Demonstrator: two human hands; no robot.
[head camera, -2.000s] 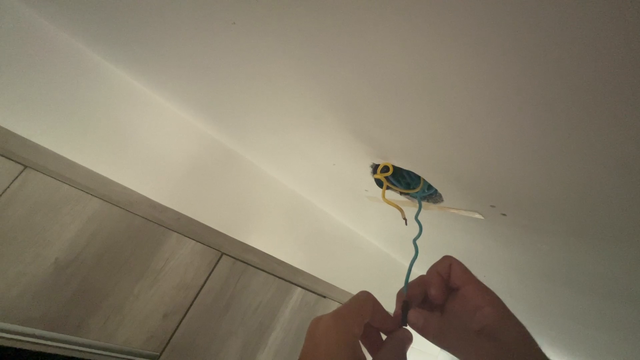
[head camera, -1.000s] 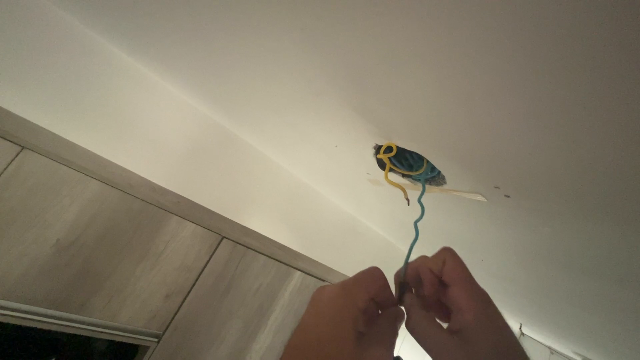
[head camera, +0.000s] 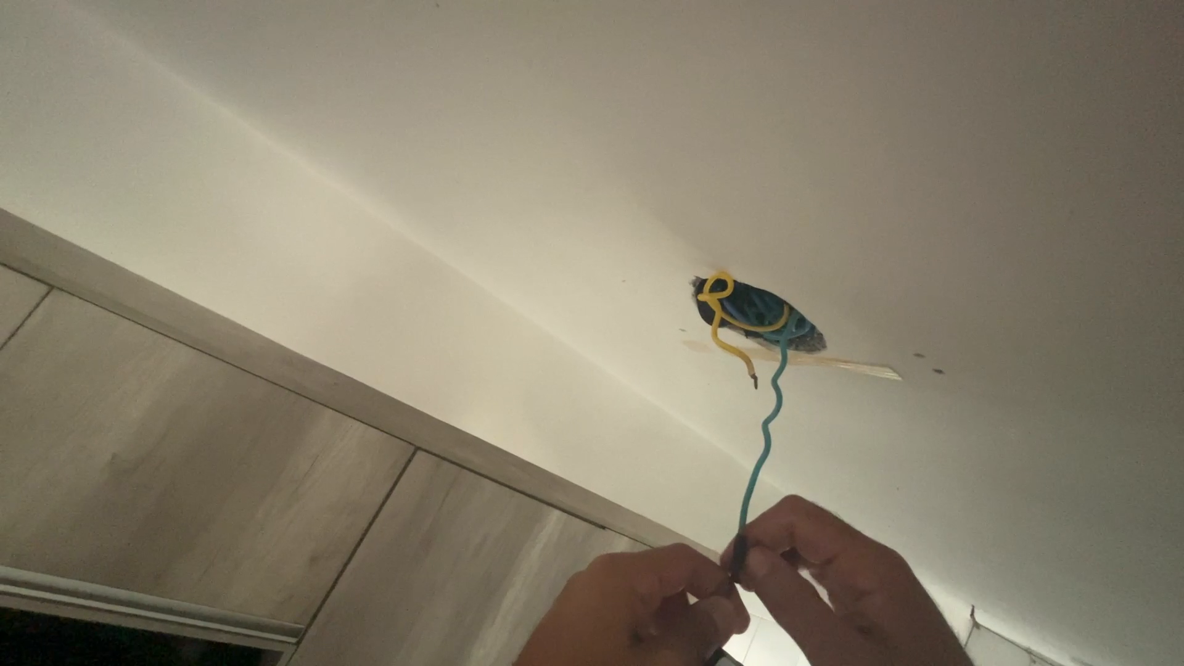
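Note:
A teal insulated wire (head camera: 766, 435) hangs in a wavy line from a ragged hole (head camera: 758, 310) in the ceiling. At its lower end, a short dark section (head camera: 738, 558) is pinched between the thumb and fingers of my right hand (head camera: 832, 578). Just below and to the left, my left hand (head camera: 647, 601) grips the tip of the same dark section; the exact end is hidden by fingers. A yellow wire (head camera: 731, 347), looped at the top, dangles from the hole with a dark bare tip. More bluish wires are bunched inside the hole.
A pale thin strip (head camera: 860, 368) lies along the ceiling beside the hole. Wood-look cabinet panels (head camera: 203, 444) with a light trim run along the lower left, a dark opening beneath them. White tiles (head camera: 999, 647) show at the bottom right.
Both hands stay together at the lower end of the teal wire, with small shifts of the fingers. The yellow wire still hangs from the hole.

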